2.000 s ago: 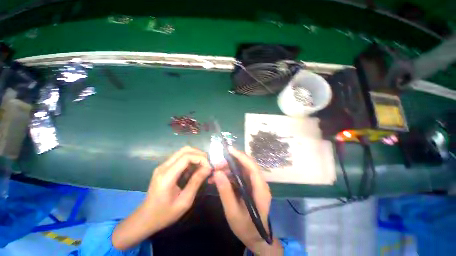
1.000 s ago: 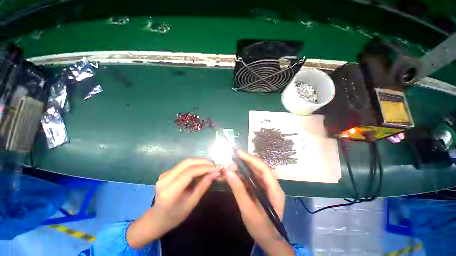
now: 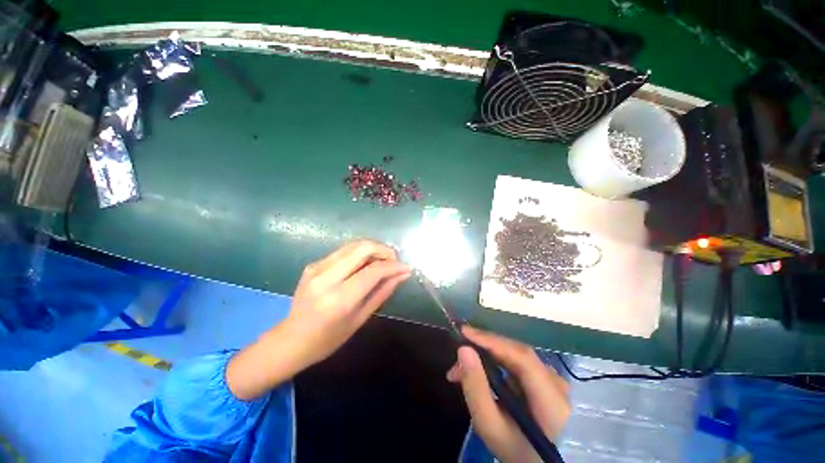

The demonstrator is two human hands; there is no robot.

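My right hand (image 3: 516, 384) grips the black handle of a soldering iron (image 3: 511, 398). Its thin metal tip points up and left, close to the fingertips of my left hand (image 3: 348, 285). My left thumb and forefinger are pinched together at the lower left edge of a circuit board (image 3: 437, 244), which glares white. Whether they hold something small is too fine to tell. A pile of tiny red components (image 3: 378, 184) lies on the green mat beyond the board. A grey-brown pile of small metal parts (image 3: 535, 256) lies on a pale sheet (image 3: 624, 294) to the right.
A fume fan (image 3: 552, 95) stands behind the work, beside a white plastic cup (image 3: 597, 163) of silvery parts. The soldering station (image 3: 701, 194) with a yellow sponge (image 3: 785, 206) and cables is at right. Crumpled foil bags (image 3: 112, 167) lie at left. A pale rail (image 3: 298, 41) borders the conveyor.
The view has shifted and tilted. My right hand has moved away from my left, down and right, and now holds the iron farther back from the tip. The board shows beyond my left fingertips.
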